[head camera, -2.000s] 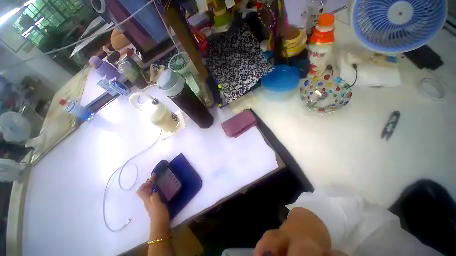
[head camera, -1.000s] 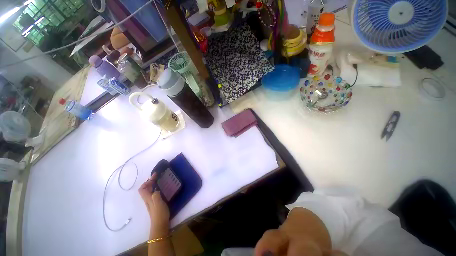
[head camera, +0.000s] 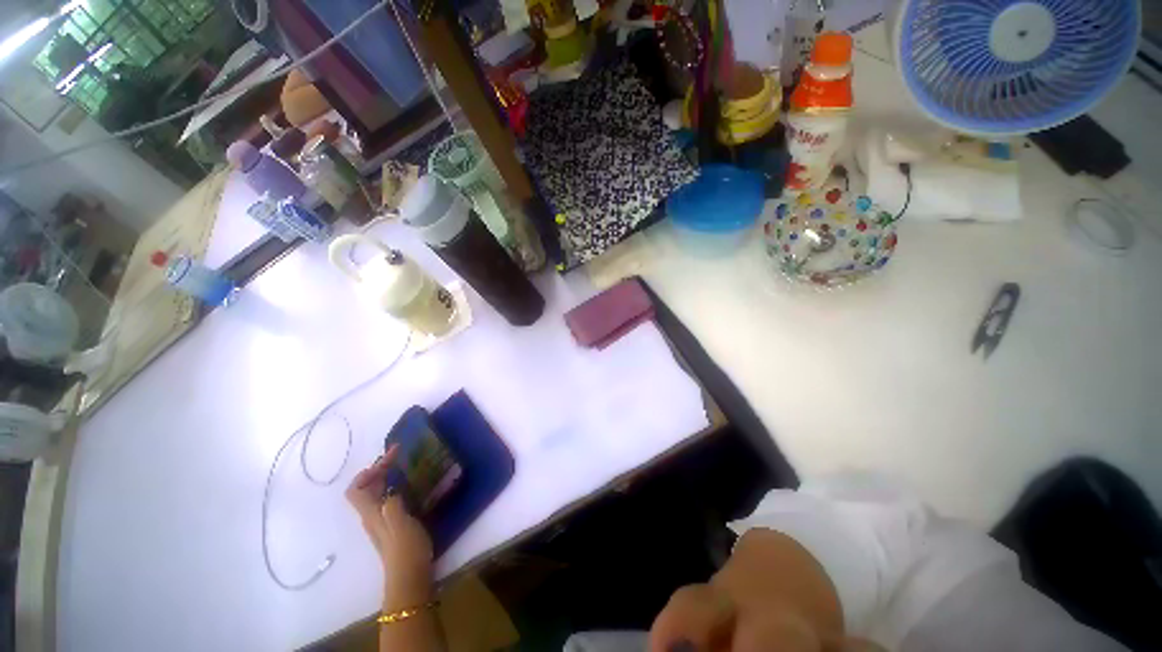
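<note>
My left hand (head camera: 389, 512), with a gold bracelet at the wrist, holds a smartphone (head camera: 424, 461) by its left side. The phone screen is lit and shows a dark, greenish picture. It is over a flat navy case (head camera: 479, 461) on the white side table. My right hand (head camera: 729, 620) is at the bottom edge, cut off by it, with fingers bent; whether it holds anything cannot be told. A thin white charging cable (head camera: 268, 510) lies looped to the left of the phone.
A maroon-pink case (head camera: 610, 313), dark tumbler (head camera: 491, 274) and cream handled bottle (head camera: 414, 293) stand behind. On the right white tabletop (head camera: 879, 382) are a blue-lidded tub (head camera: 716, 204), dotted bowl (head camera: 831, 240), orange-capped bottle (head camera: 818, 121), fan (head camera: 1019, 57) and thread snips (head camera: 995, 318).
The phone screen has changed from a pinkish view with rows of light marks to a dark, greenish picture. My left fingers have shifted slightly at the phone's edge. My right hand has not visibly moved.
</note>
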